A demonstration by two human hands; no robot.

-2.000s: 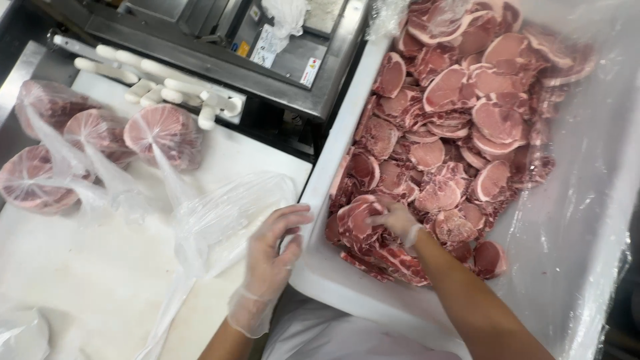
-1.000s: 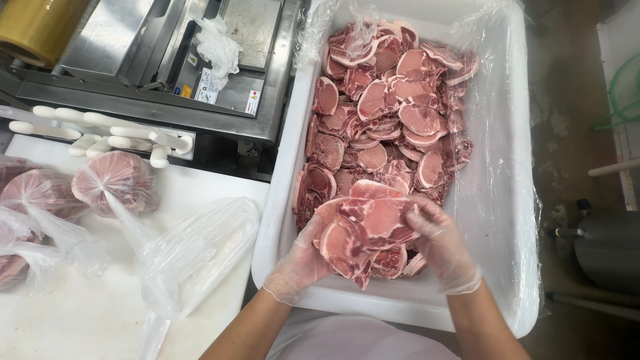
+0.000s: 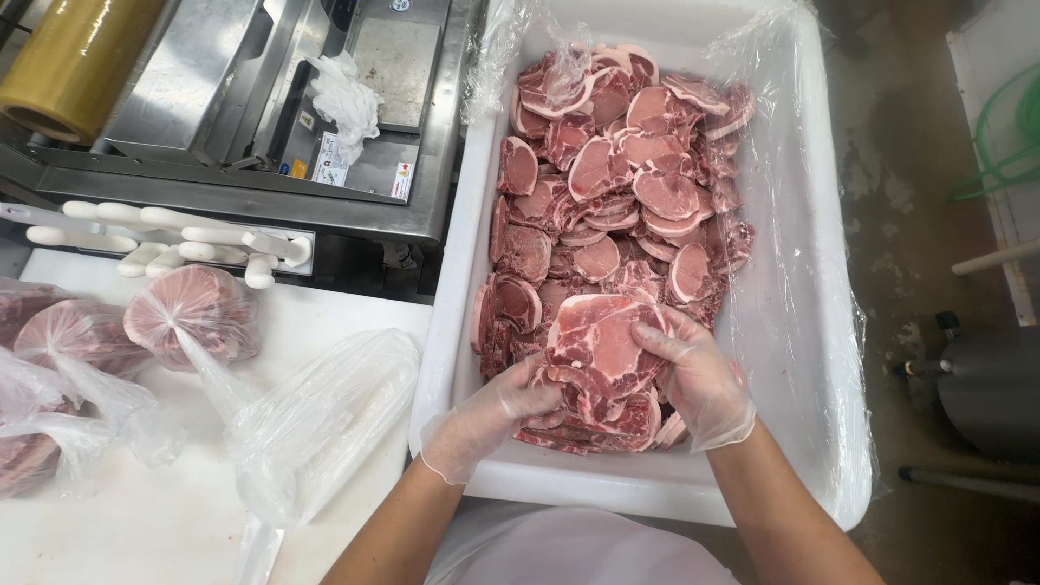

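Note:
Both of my hands wear clear plastic gloves and hold a small stack of raw pork chops (image 3: pixel 605 345) between them, over the near end of a white plastic tub (image 3: pixel 449 325). My left hand (image 3: pixel 487 406) grips the stack's lower left edge. On the right side, my right hand (image 3: pixel 703 374) has its thumb on top of the uppermost chop, its fingers partly hidden. Under and beyond them lies a large heap of raw pork chops (image 3: pixel 601 171). Clear plastic film (image 3: pixel 780 162) lines the tub's right side.
Left of the tub, a white cutting board (image 3: pixel 146 520) holds knotted plastic bags of meat (image 3: pixel 195 317) and a loose clear bag (image 3: pixel 325 431). White-handled knives (image 3: pixel 162 236) stand in a rack behind it. Beyond is a steel wrapping machine (image 3: pixel 325 203) with a film roll (image 3: pixel 81 65).
Two seconds ago my left hand was apart over the board's edge and my right hand was down in the chops. Both now hold chops together. The view has shifted and levelled.

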